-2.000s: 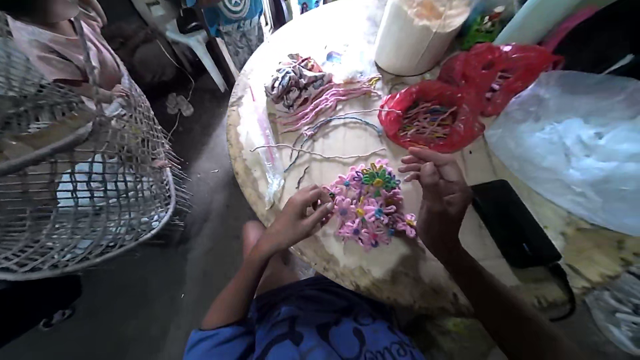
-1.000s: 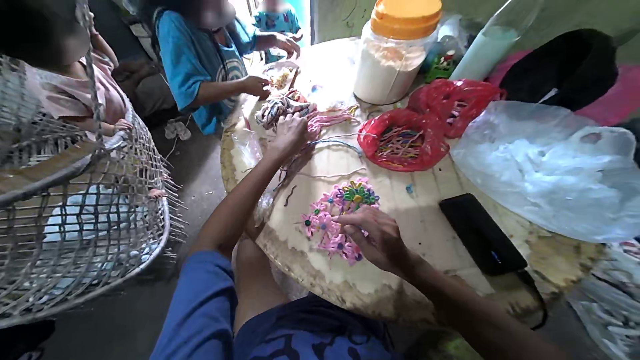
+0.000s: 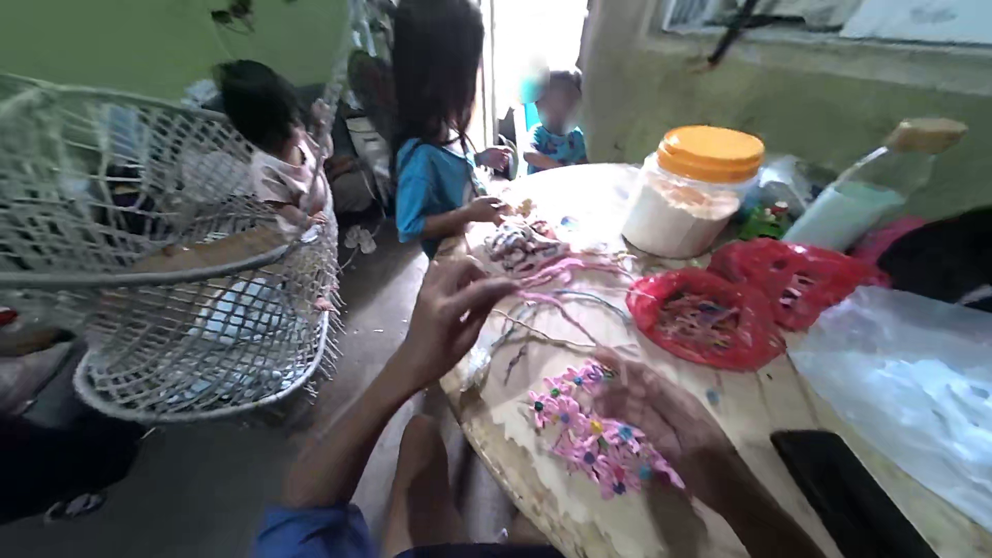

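Observation:
My left hand (image 3: 453, 318) is raised over the table's left edge, with a pink twisted cord (image 3: 562, 310) running from its fingertips towards my right hand. My right hand (image 3: 659, 411), blurred, is over the right side of a cluster of pink beaded-looking flowers (image 3: 593, 442) with coloured centres; what its fingers hold cannot be made out. Beyond my left hand lie a bundle of dark and white cords (image 3: 523, 244) and more pink strands. A pale cord (image 3: 542, 329) and a bluish cord (image 3: 593, 298) curve across the wooden table.
Red plastic bags (image 3: 705, 318) with coloured pieces, an orange-lidded jar (image 3: 682, 194), a bottle (image 3: 860, 194), a clear plastic bag (image 3: 914, 387) and a black power bank or phone (image 3: 849, 492) are on the right. A person (image 3: 438, 186) touches the far edge. A woven hanging chair (image 3: 209, 325) stands left.
My left hand has come back from the cord bundle towards me, with a pink cord now at its fingertips. The view has tilted up. The green-centred flower seen earlier is now hidden near my right hand.

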